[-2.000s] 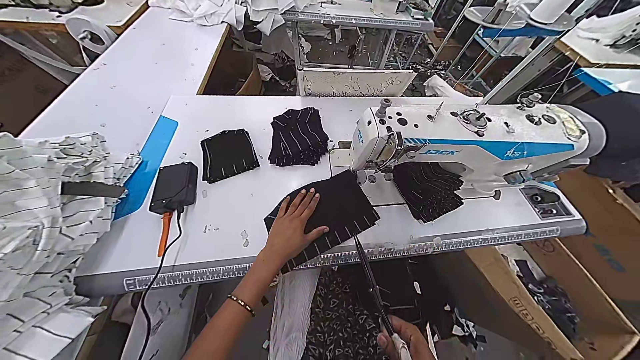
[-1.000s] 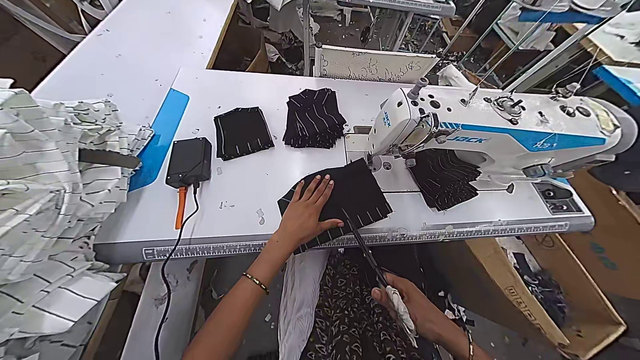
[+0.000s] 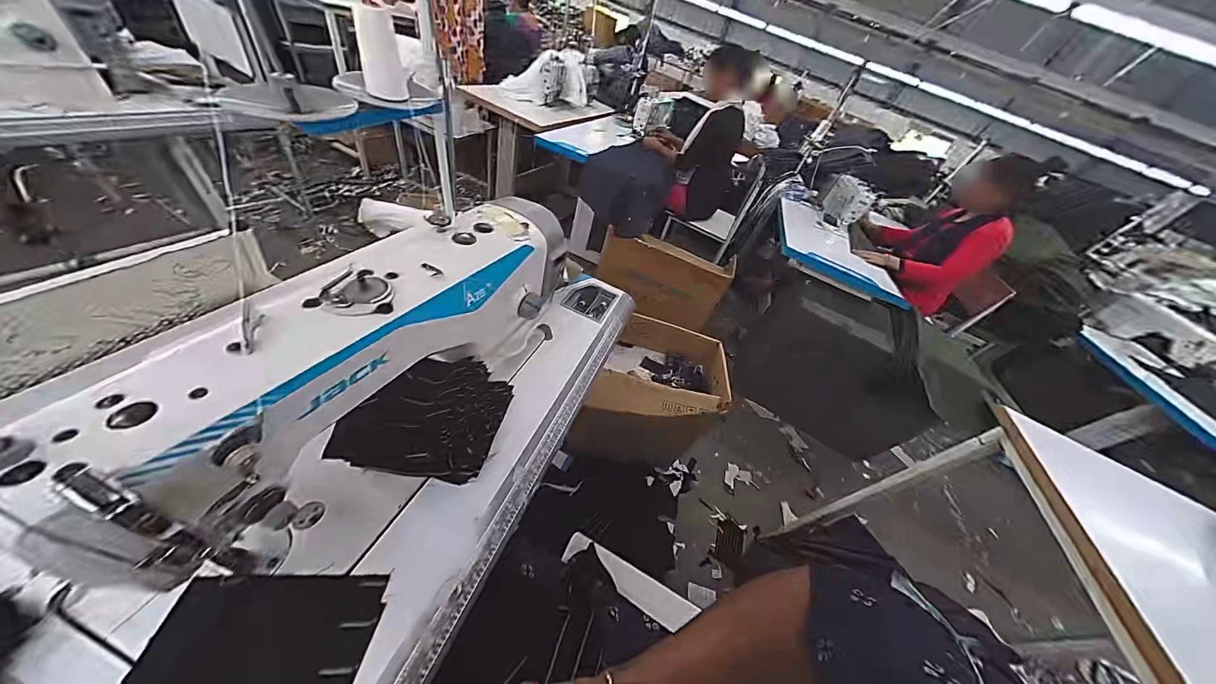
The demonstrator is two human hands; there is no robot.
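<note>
Across the left of the view stands a white and blue Jack sewing machine (image 3: 332, 361). A stack of black striped fabric pieces (image 3: 423, 418) lies on the machine table under its arm. Another black fabric piece (image 3: 266, 627) with pale stripes lies near the needle end, cut off by the bottom edge. Only my right forearm, with a bangle at the wrist, shows at the bottom; my right hand is out of view below. My left hand is also outside the view, and the scissors cannot be seen.
Cardboard boxes (image 3: 655, 380) with fabric scraps stand beyond the table's right end (image 3: 608, 304). Scraps litter the floor (image 3: 741, 475). Another white tabletop (image 3: 1121, 532) is at the right. Co-workers (image 3: 959, 237) sit at sewing machines farther off.
The view has swung far to the right. Both hands and the scissors, seen at the black fabric piece a second ago, have left the view.
</note>
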